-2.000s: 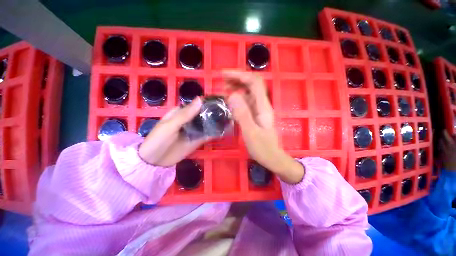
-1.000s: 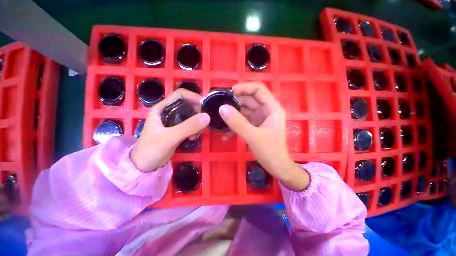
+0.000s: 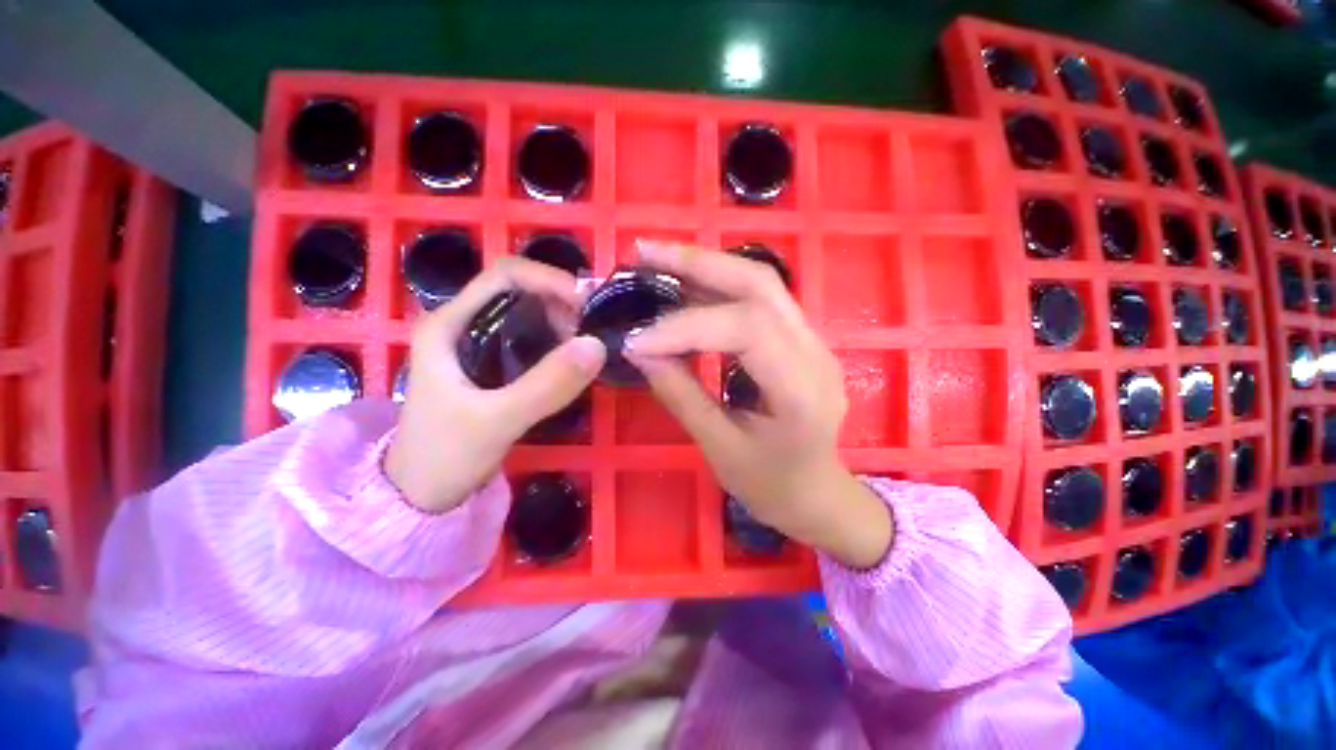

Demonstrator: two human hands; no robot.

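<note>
My left hand (image 3: pixel 476 388) holds one dark round watch head (image 3: pixel 506 340) in its curled fingers, with its thumb tip at a second one. My right hand (image 3: pixel 762 388) grips that second glossy black watch head (image 3: pixel 630 311) between thumb and fingers, its face tilted upward. Both hands are above the middle of a red foam tray (image 3: pixel 659 576). The tray's square pockets hold several watch heads at the left and a few in the middle; others are empty. My hands hide some pockets.
A fuller red tray (image 3: pixel 1011 340) stands against the right side, with another red tray (image 3: pixel 1275 198) beyond it. Stacked red trays (image 3: pixel 132 315) are at the left. A grey metal bar (image 3: pixel 139 95) crosses the upper left. The dark green bench (image 3: pixel 586 44) lies behind.
The watch head between my hands has turned from facing me to tilted, and my right fingers have shifted around it. The far right tray has swung level, and the blue sleeve there has moved.
</note>
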